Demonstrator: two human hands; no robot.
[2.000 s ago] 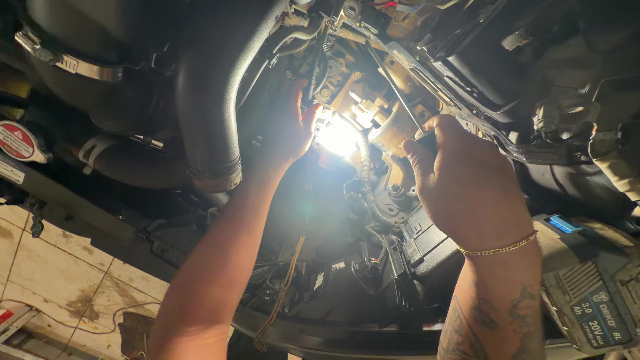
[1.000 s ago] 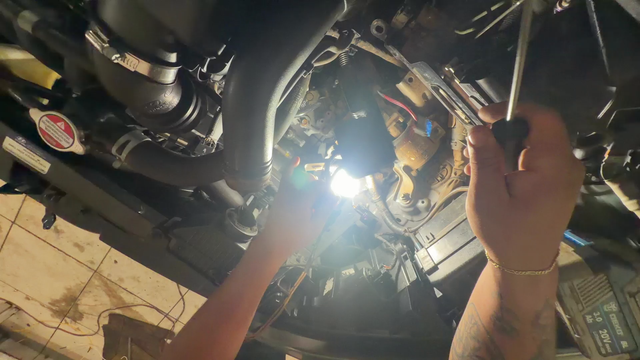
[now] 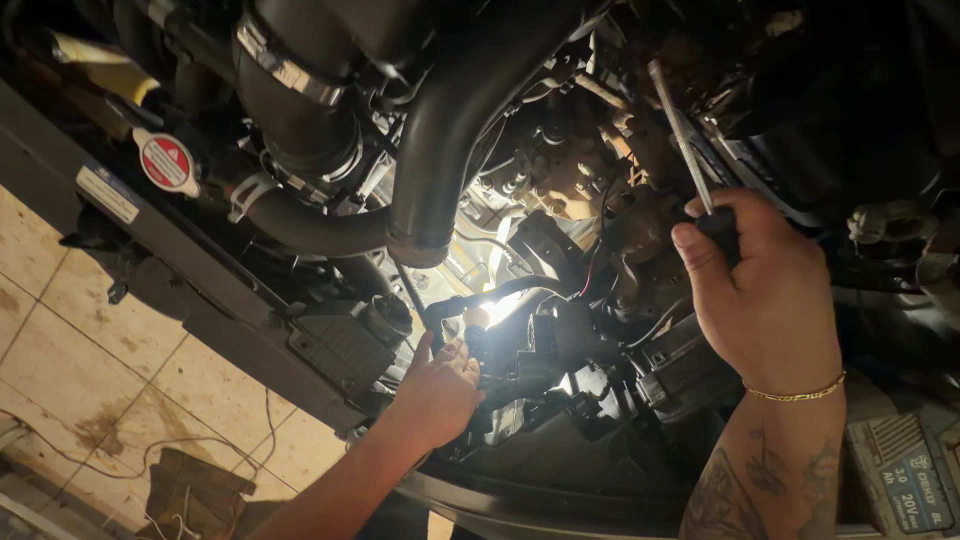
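Note:
In the head view my right hand (image 3: 761,285) is closed around the dark handle of a screwdriver (image 3: 681,139), its metal shaft pointing up and slightly left over the engine bay. My left hand (image 3: 442,386) reaches down among hoses and housings beside a bright work light (image 3: 501,306). Its fingertips touch dark parts just left of the glare; whether they grip anything cannot be made out. A large black pipe (image 3: 450,142) runs down above the left hand, and a thinner black hose (image 3: 517,289) curves beside the light.
A radiator cap (image 3: 166,161) with a red label and a hose with a metal clamp (image 3: 289,66) lie at upper left. The front crossmember (image 3: 172,247) borders a tiled floor (image 3: 82,337). A DEKO battery pack (image 3: 900,472) sits at lower right.
The left hand has moved down, away from beneath the large pipe's right side. The screwdriver in the right hand now leans left instead of standing nearly upright. The view has shifted.

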